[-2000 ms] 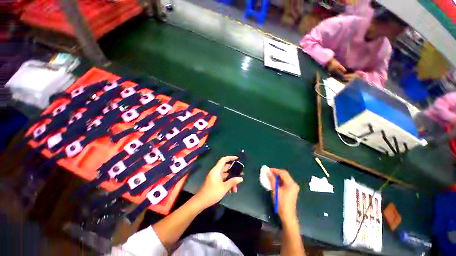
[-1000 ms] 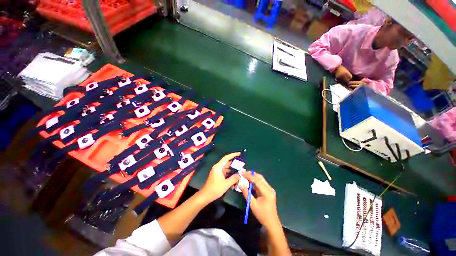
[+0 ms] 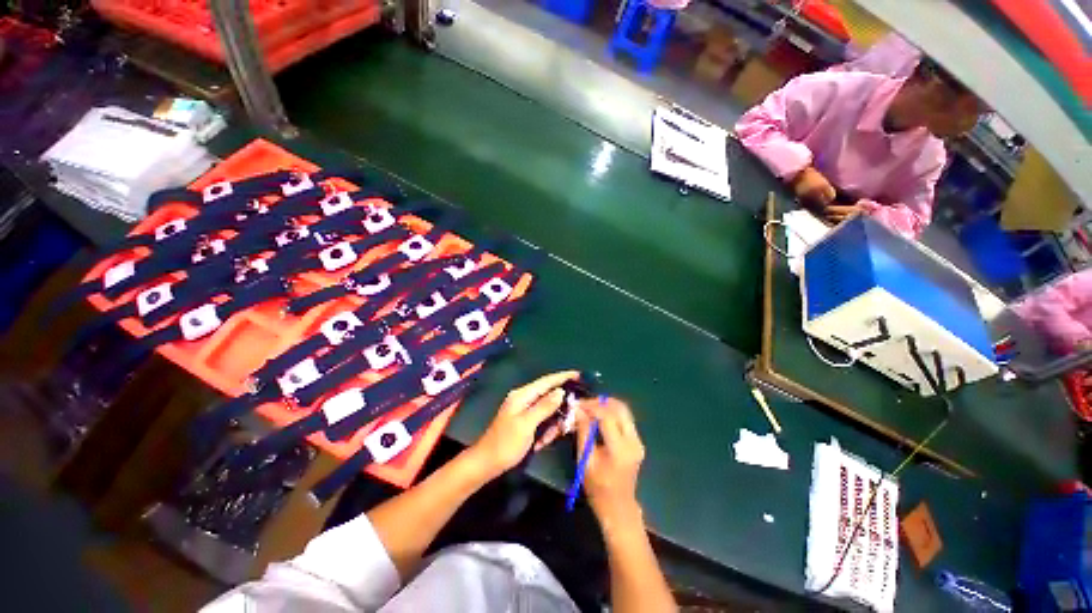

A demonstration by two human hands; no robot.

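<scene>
My left hand (image 3: 527, 419) holds a small dark watch head (image 3: 580, 389) above the front edge of the green bench. My right hand (image 3: 613, 449) is close against it, with a blue pen-like tool (image 3: 586, 457) held in it, slanting down toward me. A small white piece (image 3: 568, 416) shows between the fingers of both hands; whether it is cloth or film I cannot tell. Fingers hide most of the watch head. The orange-red tray (image 3: 246, 347) at the left is filled with dark-strapped watches, many bearing white square pieces with dark centres.
White papers (image 3: 126, 162) lie left of the tray. At right are torn white pieces (image 3: 760, 450), a tan stick (image 3: 765, 410), a white pack (image 3: 853, 527) and an orange-brown block (image 3: 921, 535). A blue-topped instrument (image 3: 892, 287) stands before a person in pink (image 3: 838, 132).
My right hand has come left from apart to meet my left hand, bringing the white piece and blue tool to the watch head. The white square seen on the watch head a second ago is now mostly hidden.
</scene>
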